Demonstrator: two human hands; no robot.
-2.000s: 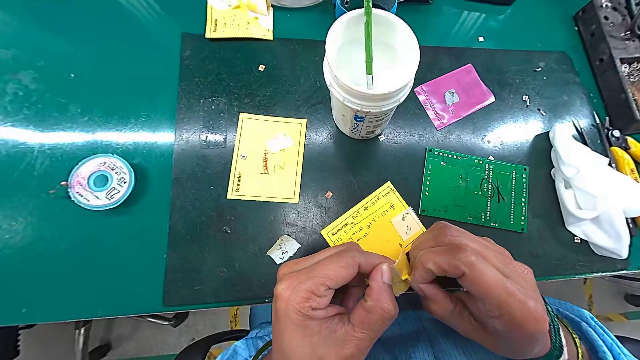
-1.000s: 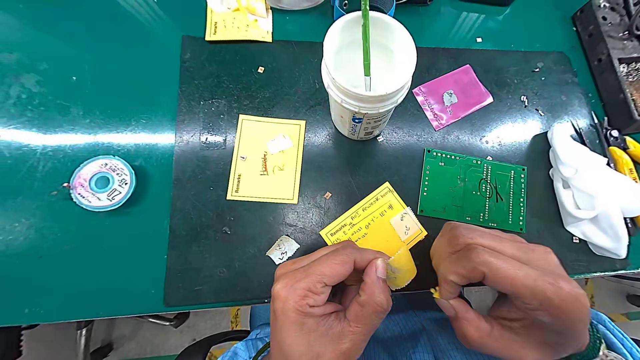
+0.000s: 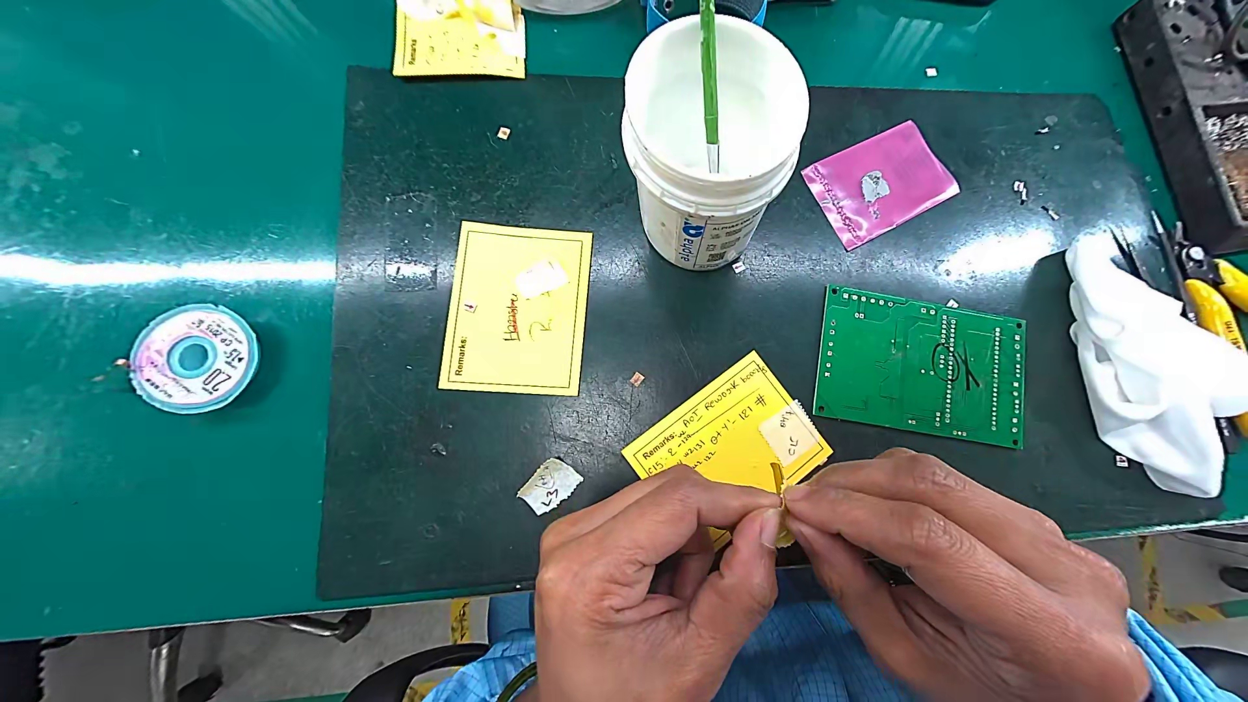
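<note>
My left hand (image 3: 663,575) pinches a small piece of yellowish translucent tape (image 3: 779,478) between thumb and index finger. The fingertips of my right hand (image 3: 955,565) meet it from the other side and pinch its edge. Partly under my fingers lies a yellow remarks card (image 3: 702,429) with handwriting and a pale sticker. A green circuit board (image 3: 916,375) with a black pen mark rests just beyond my right hand. Up and left of my left hand are a scrap of marked pale tape (image 3: 550,487) and a second yellow card (image 3: 515,341).
A white plastic tub (image 3: 673,219) holds a green-handled brush (image 3: 710,88). Around it are a pink bag (image 3: 882,185), a spool of desoldering braid (image 3: 194,358), a white cloth (image 3: 1131,361), yellow-handled pliers (image 3: 1214,317) and a black tray (image 3: 1170,127) on the right.
One second ago my hands were apart, with the tape in my left fingers and a small yellow bit in my right. Now my right hand has moved left and the fingertips meet at the tape.
</note>
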